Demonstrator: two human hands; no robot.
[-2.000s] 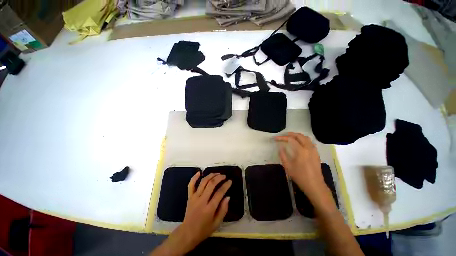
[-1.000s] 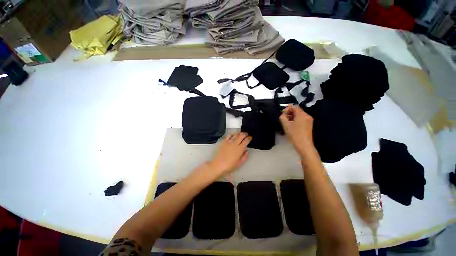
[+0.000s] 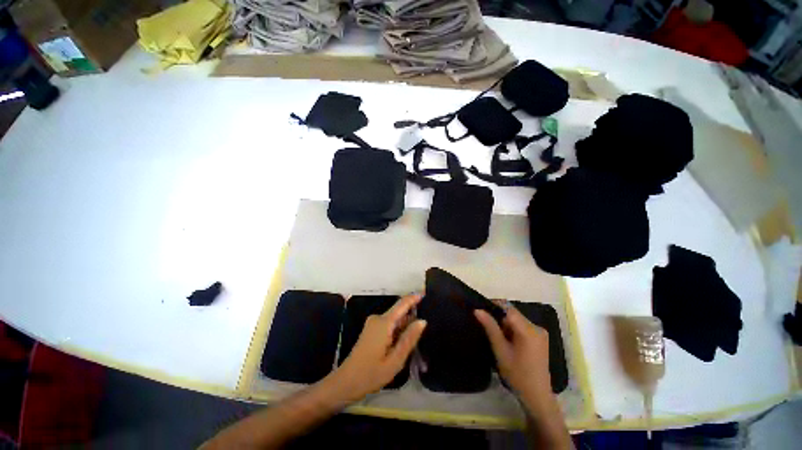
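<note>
Several black rounded-rectangle fabric panels (image 3: 303, 337) lie in a row on the near edge of the grey-beige gluing board (image 3: 352, 255). My left hand (image 3: 378, 347) and my right hand (image 3: 519, 347) hold a loose black panel (image 3: 448, 303) between them by its sides, over the third panel in the row. Its top corner is tilted up. My left hand partly covers the second panel, and my right hand partly covers the fourth. A smaller panel (image 3: 461, 214) lies at the board's far edge, right of the neat panel stack (image 3: 362, 186).
A large panel stack (image 3: 587, 221) stands right of centre, with another pile (image 3: 640, 141) behind it. A glue bottle (image 3: 649, 352) and irregular black pieces (image 3: 697, 303) lie at right. Strap pieces (image 3: 510, 163) lie behind the board, a black scrap (image 3: 204, 294) at left.
Both hands have come back from the far edge of the board to the near row, now with a black panel between them. The view has shifted slightly.
</note>
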